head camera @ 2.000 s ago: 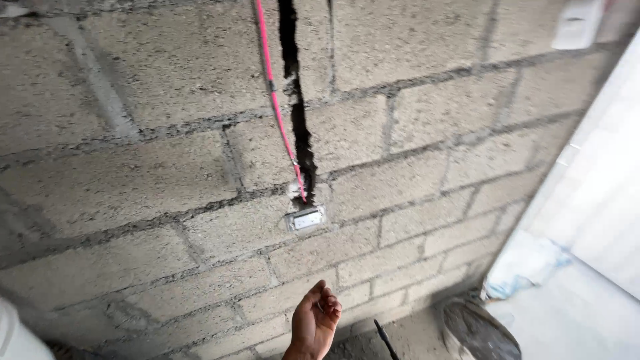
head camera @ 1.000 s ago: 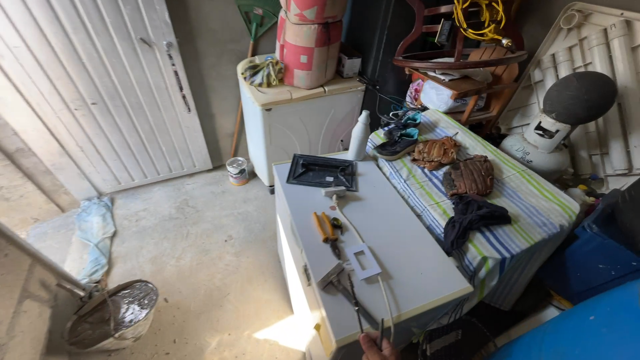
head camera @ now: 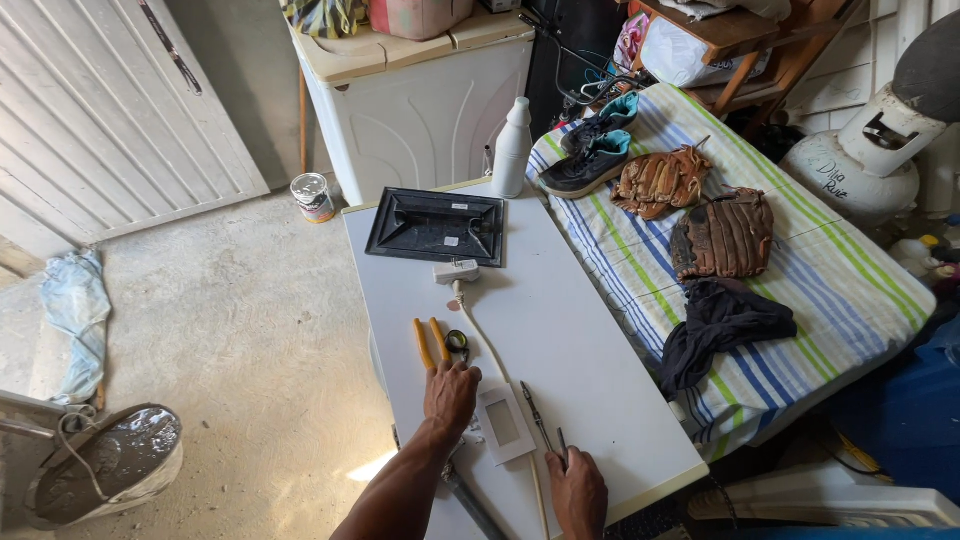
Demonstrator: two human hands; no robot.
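Observation:
My left hand (head camera: pixel 451 390) reaches over the white tabletop (head camera: pixel 555 307), its fingers at the lower end of the yellow-handled pliers (head camera: pixel 424 343); whether it grips them is hidden. A roll of black tape (head camera: pixel 456 341) lies just above those fingers. My right hand (head camera: pixel 577 487) is closed around a thin dark tool (head camera: pixel 562 442), whose kind I cannot tell. Beside that tool lies a slim metal tool (head camera: pixel 535 412), its lower end near my fingers. Between my hands are a white wall plate frame (head camera: pixel 505 424) and a white cable (head camera: pixel 486 337) with a white plug-like block (head camera: pixel 456 272). A grey-handled tool (head camera: pixel 472 499) lies below.
A black plastic float (head camera: pixel 436 227) and a white bottle (head camera: pixel 511 154) stand at the table's far end. At right, a striped cloth (head camera: pixel 637 262) bears shoes (head camera: pixel 589 161) and leather baseball gloves (head camera: pixel 724 234). A bucket of wet mortar (head camera: pixel 112 465) sits on the floor at left.
The view has swung from the block wall to the table, then closer. My left hand has come into view over the table since one second ago; more of my right hand shows.

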